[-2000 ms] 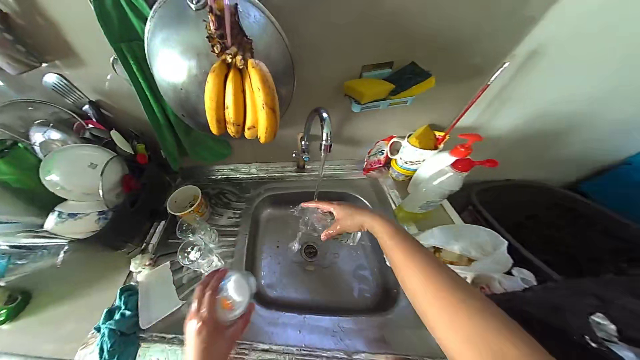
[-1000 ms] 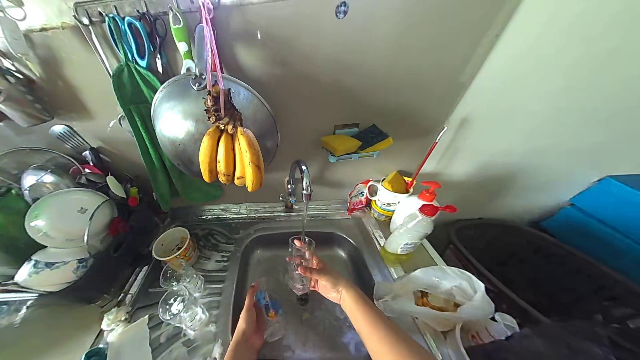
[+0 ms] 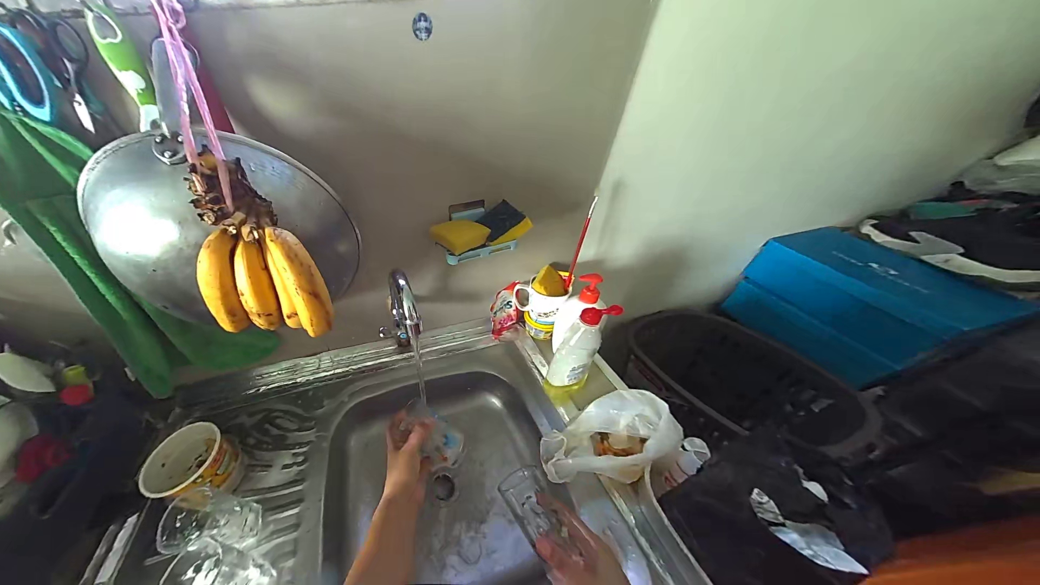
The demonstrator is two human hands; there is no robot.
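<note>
Water runs from the chrome faucet (image 3: 404, 307) into the steel sink basin (image 3: 496, 406). Under the stream, my left hand (image 3: 409, 447) grips a clear cup (image 3: 445, 443) with a blue and orange print, tilted over the basin near the drain. A clear drinking glass (image 3: 524, 502) is in my right hand (image 3: 577, 544), tilted at the basin's lower right side. Several clear glass vessels (image 3: 213, 520) stand on the ribbed drainboard at the left, beside a printed paper cup (image 3: 183, 463) with dark residue inside.
Soap pump bottles (image 3: 575, 357), a mug (image 3: 543, 305) and a knotted white plastic bag (image 3: 621, 435) line the right ledge. Sponges (image 3: 460, 236) sit in a wall holder. Bananas (image 3: 260, 280) hang before a large metal lid (image 3: 134, 219). A dark plastic basket (image 3: 731, 374) lies farther right.
The drinking glass, under the faucet one second ago, is now at the basin's lower right in my right hand. My left hand has brought the printed cup under the water. The view has swung right.
</note>
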